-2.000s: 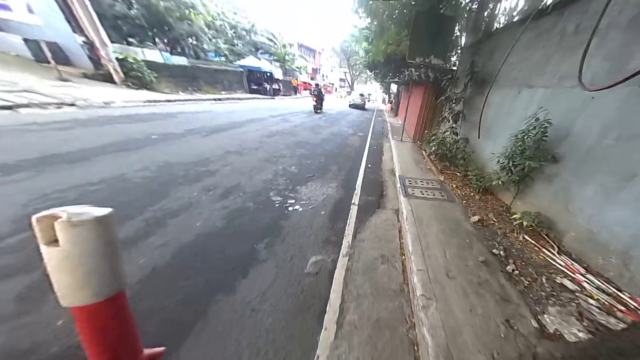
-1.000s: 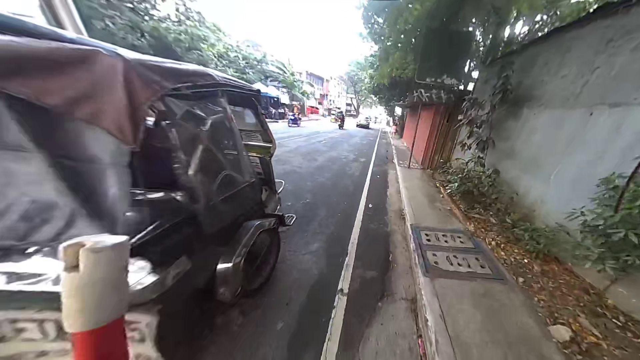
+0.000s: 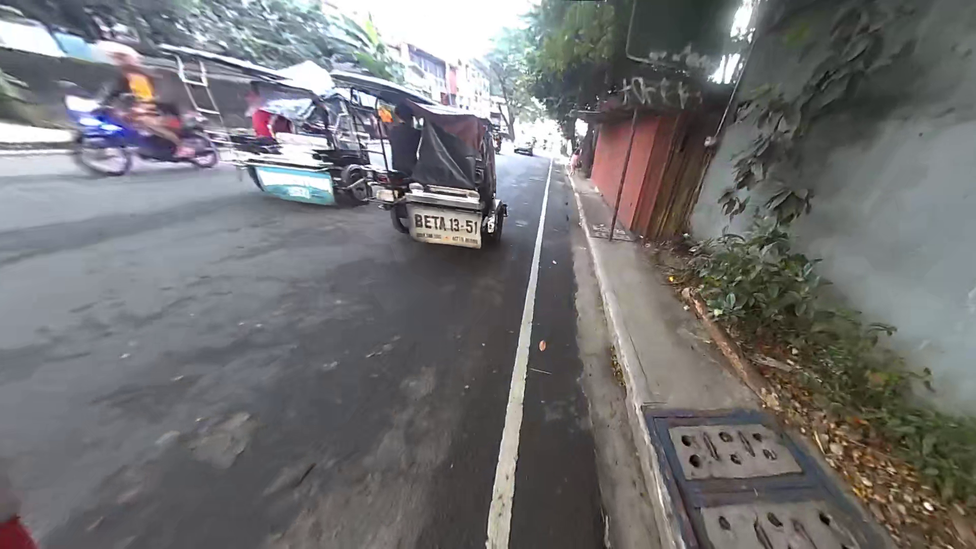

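Neither my left hand nor my right hand shows in the head view. At the bottom left corner a blurred sliver of a red object point(image 3: 14, 534) enters the frame, with a dull paler part above it; what holds it is out of sight. Ahead on the road, a tricycle with a dark cover and a lettered rear panel point(image 3: 446, 223) is left of the white road line point(image 3: 526, 335). Another tricycle with a light blue panel point(image 3: 296, 184) is beside it on the left.
A person rides a motorcycle point(image 3: 141, 137) at the far left. On the right run the kerb point(image 3: 610, 305), a narrow sidewalk point(image 3: 679, 358) with a perforated drain cover point(image 3: 732, 451), a thin pole point(image 3: 624, 175), plants point(image 3: 762, 282), a red fence point(image 3: 621, 156) and a grey wall point(image 3: 900, 198).
The dark-covered tricycle, close on the left one second ago, is farther ahead up the road. The red and white tubular object has mostly left the frame at lower left. A motorcycle has appeared at left.
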